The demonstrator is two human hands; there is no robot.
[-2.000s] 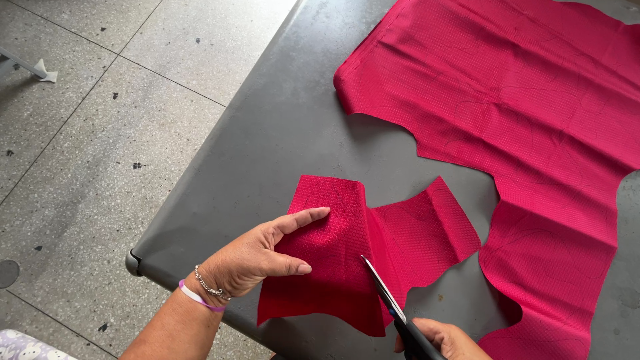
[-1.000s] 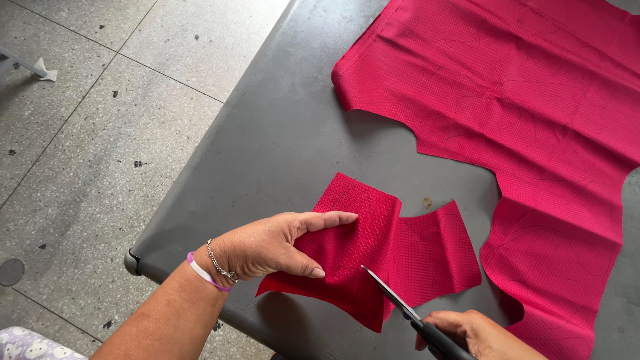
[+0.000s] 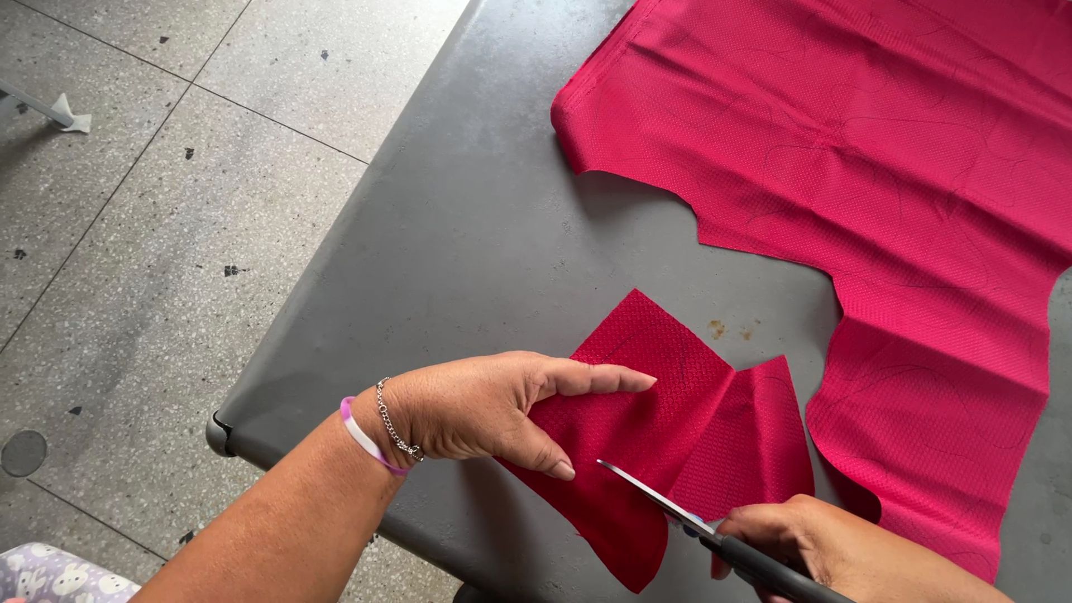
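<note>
My left hand (image 3: pixel 494 410) holds a small piece of red patterned fabric (image 3: pixel 645 360) near the front edge of the table, thumb and index finger on top and the other fingers hidden beneath. Faint pen lines show on the piece. In my right hand (image 3: pixel 804 544) are black-handled scissors (image 3: pixel 649 494); their blades lie over the lower part of the piece, pointing toward my left thumb. A large red fabric sheet (image 3: pixel 837 167) with drawn curved lines and a cut, wavy edge is spread to the right.
The grey table (image 3: pixel 402 276) has a corner with a dark cap (image 3: pixel 219 434) at the left. Small brown stains (image 3: pixel 717 329) mark its top. Beyond the edge lies a speckled tile floor (image 3: pixel 126 251), with a thin leg (image 3: pixel 38 107) at far left. Patterned cloth (image 3: pixel 63 576) shows at bottom left.
My left hand has moved right with the small fabric piece, which has turned clockwise. My right hand and the scissors have also shifted right. The large sheet lies where it was.
</note>
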